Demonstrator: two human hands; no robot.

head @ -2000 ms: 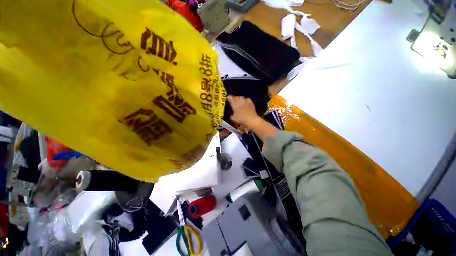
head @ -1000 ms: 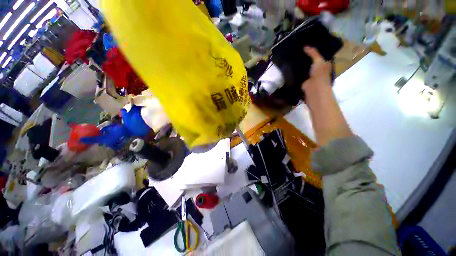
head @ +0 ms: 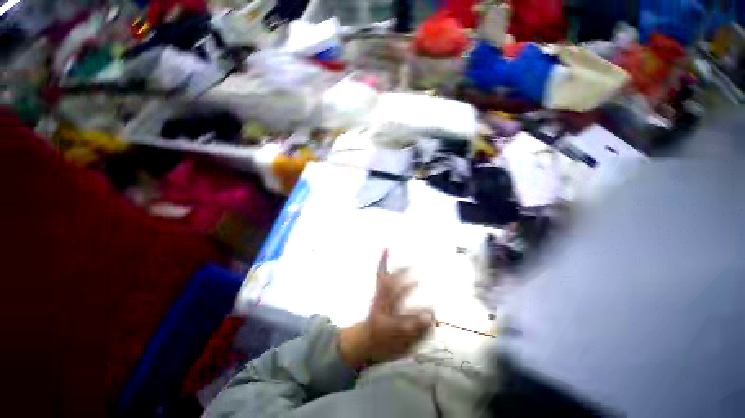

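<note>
The view is strongly blurred. My left hand (head: 394, 317) is over the white machine table (head: 327, 253), low in the middle, its grey-green sleeve coming from the bottom left. Its fingers look spread and nothing shows in it. My right hand is not in view. A large, pale grey, blurred shape (head: 637, 277), perhaps the machine head, fills the right side and hides what is behind it.
Red cloth (head: 82, 286) and a blue edge (head: 184, 326), perhaps a basket, lie left of the table. Black pieces (head: 490, 196) and white pieces (head: 531, 167) lie at its far side. Piles of fabric and a white roll-like bundle (head: 429, 116) are behind.
The view has swung away from the yellow bag and the black pieces. My right hand, last seen on black pieces, has left view. My left hand has come into view.
</note>
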